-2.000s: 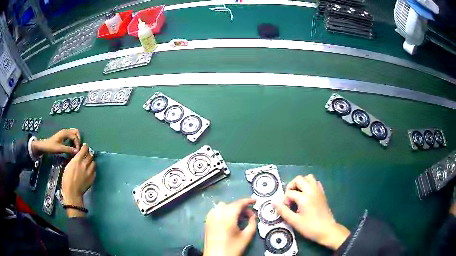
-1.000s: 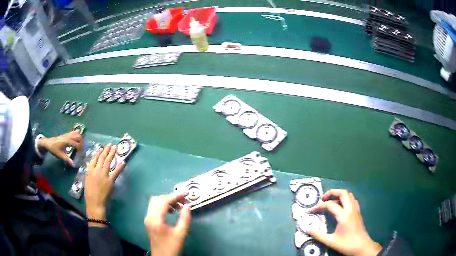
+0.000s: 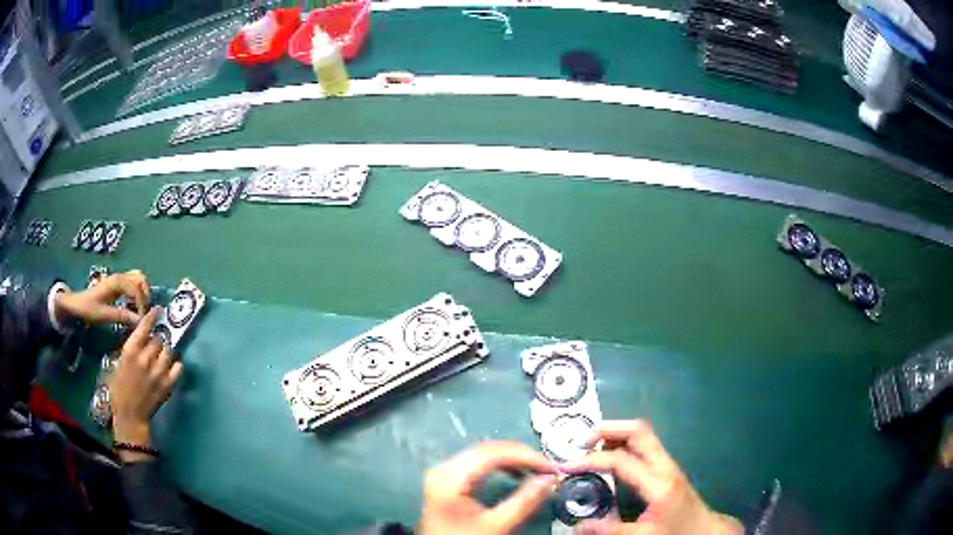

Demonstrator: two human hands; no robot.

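A three-seat jig (image 3: 543, 364) lies upright in front of me, with a dark ring in the top seat, a paler middle seat and a black round part (image 3: 583, 495) at the lowest seat. My left hand (image 3: 486, 489) reaches in from the left, thumb and finger pinched at the jig's edge. My right hand (image 3: 653, 483) is over the jig's right side, its fingertips close to the left ones. Whether a small thing is between the fingertips cannot be told. A stack of pale cover plates (image 3: 373, 361) lies slanted to the left, untouched.
Jigs with rings (image 3: 479, 233) (image 3: 833, 264) and a pale plate (image 3: 306, 184) lie beyond the mat. Metal rails (image 3: 470, 157) cross behind. A co-worker's hands (image 3: 144, 381) work at left. Stacked jigs (image 3: 914, 385) are at right. A yellow bottle (image 3: 329, 68) stands by red bins.
My left hand has left the cover-plate stack and come to the jig. My right hand has moved down the jig. The nearer belt's jigs have shifted right against the stack, the far plate left.
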